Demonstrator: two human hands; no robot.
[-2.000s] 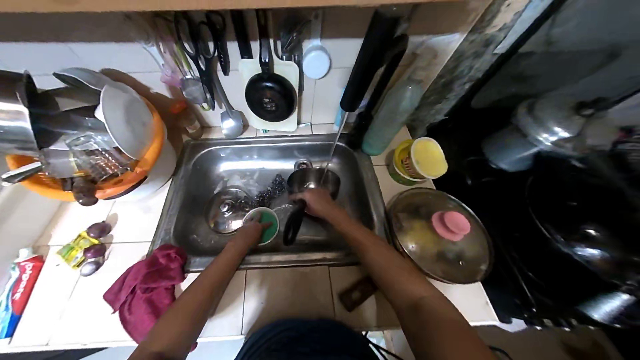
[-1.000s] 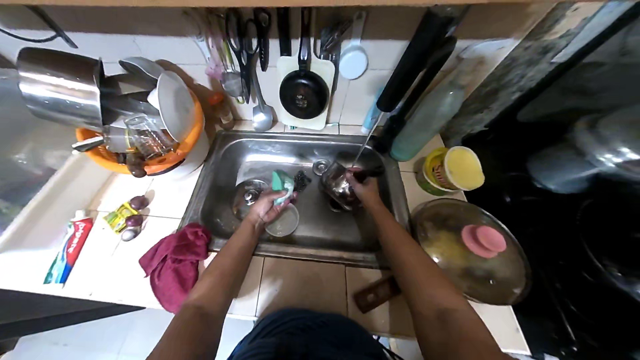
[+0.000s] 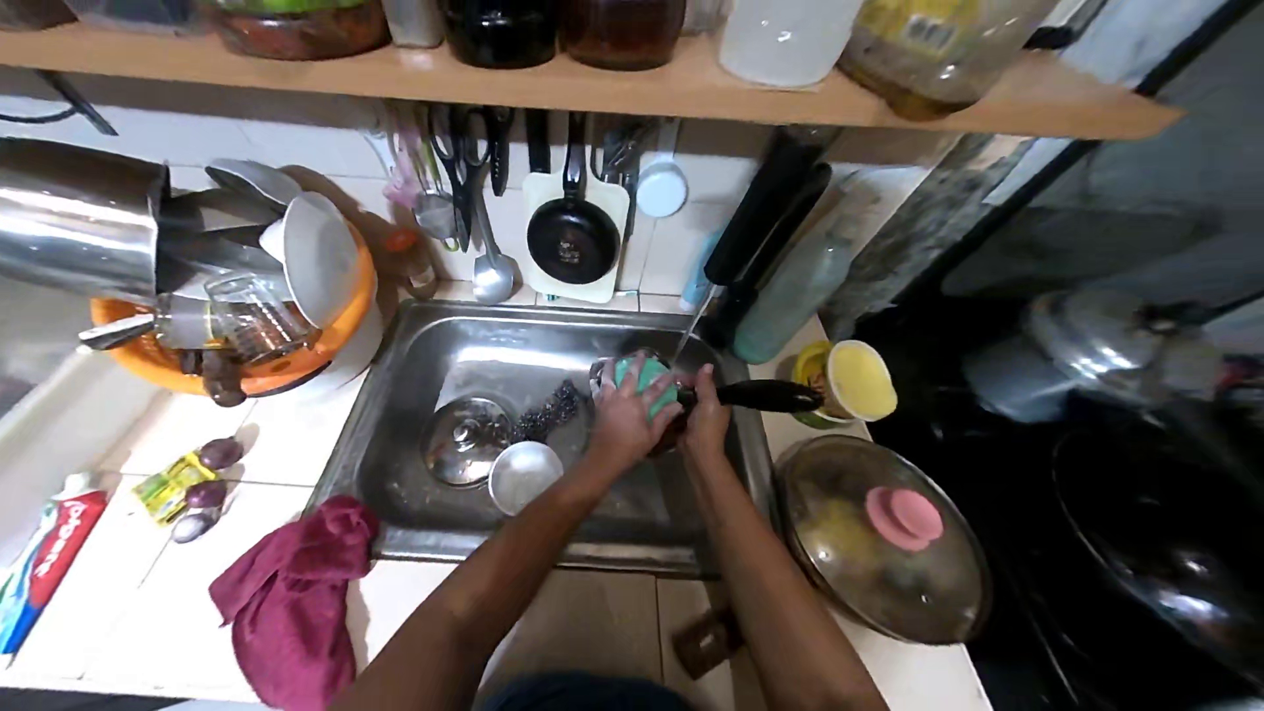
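Observation:
Over the right half of the metal sink (image 3: 415,533), my left hand (image 3: 627,415) presses a green sponge (image 3: 647,383) against a small metal saucepan, mostly hidden by both hands. My right hand (image 3: 705,420) grips the pan near the base of its black handle (image 3: 770,396), which points right. A thin stream of water (image 3: 691,326) falls beside the hands. In the left half of the sink lie a metal lid with a knob (image 3: 468,440), a small white bowl (image 3: 525,477) and a dark mesh scourer (image 3: 553,410).
An orange basket (image 3: 363,306) heaped with pots and glasses stands left. A maroon cloth (image 3: 291,602) lies at the sink's front left corner. At right are a glass-lidded pan (image 3: 879,583), a yellow tub (image 3: 861,380) and a stove (image 3: 1027,513). A wooden shelf (image 3: 592,87) juts out above.
My left hand has moved right with the sponge, onto the pan. The pan's handle, earlier pointing toward me, now points right. The white bowl stands released in the sink. The view has tilted up.

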